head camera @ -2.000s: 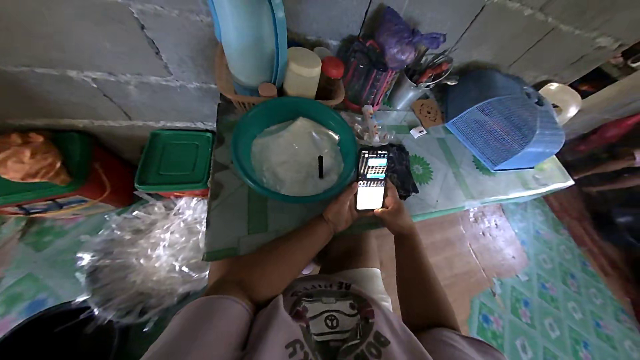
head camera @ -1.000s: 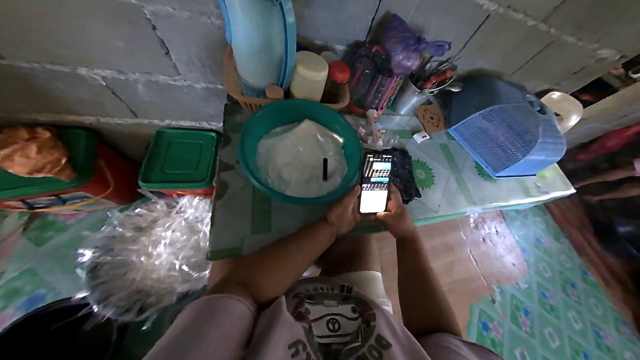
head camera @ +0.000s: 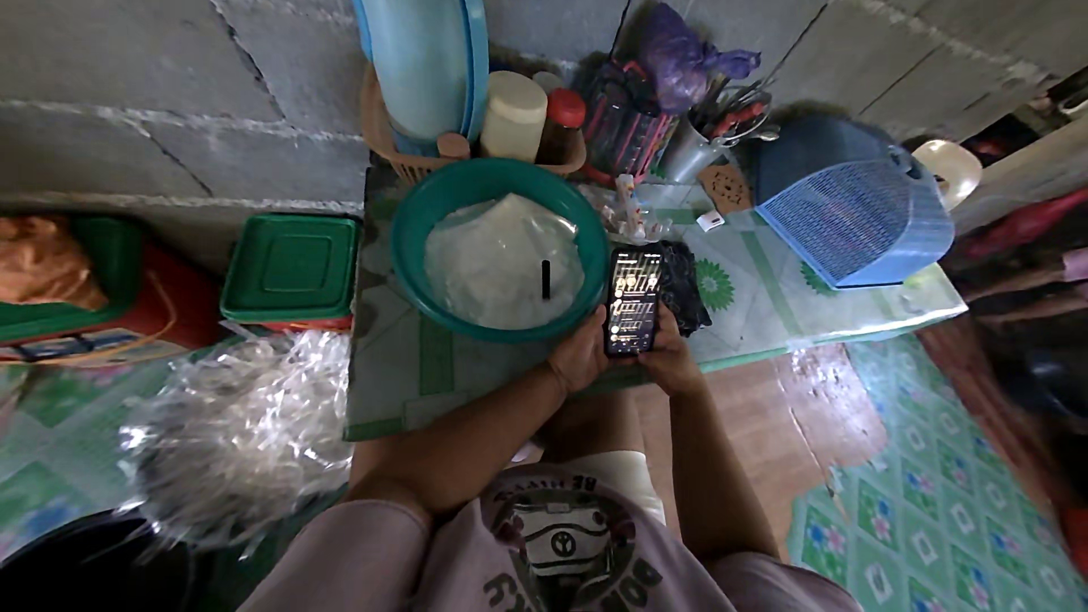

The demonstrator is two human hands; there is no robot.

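A lit smartphone [head camera: 633, 301] is held upright at the table's front edge. My left hand [head camera: 583, 353] grips its left side and lower corner, and my right hand [head camera: 669, 353] grips the right side. Just left of the phone sits a green plastic basin [head camera: 501, 334] with a clear plastic bag of white contents [head camera: 501, 263] in it; a small black strip lies on the bag. A crumpled black plastic bag [head camera: 682, 285] lies behind and right of the phone, and clear plastic wrapping [head camera: 629, 212] is beyond it.
Along the wall stand a brown plastic basket [head camera: 391, 153] with containers, a metal utensil holder [head camera: 685, 153] and a blue plastic rack [head camera: 858, 212]. Left of the table are a green-lidded bucket [head camera: 291, 268] and a heap of clear plastic [head camera: 246, 433]. Someone's arm shows at far right.
The phone's screen shows a darker page than before. Both hands keep hold of the phone in about the same place.
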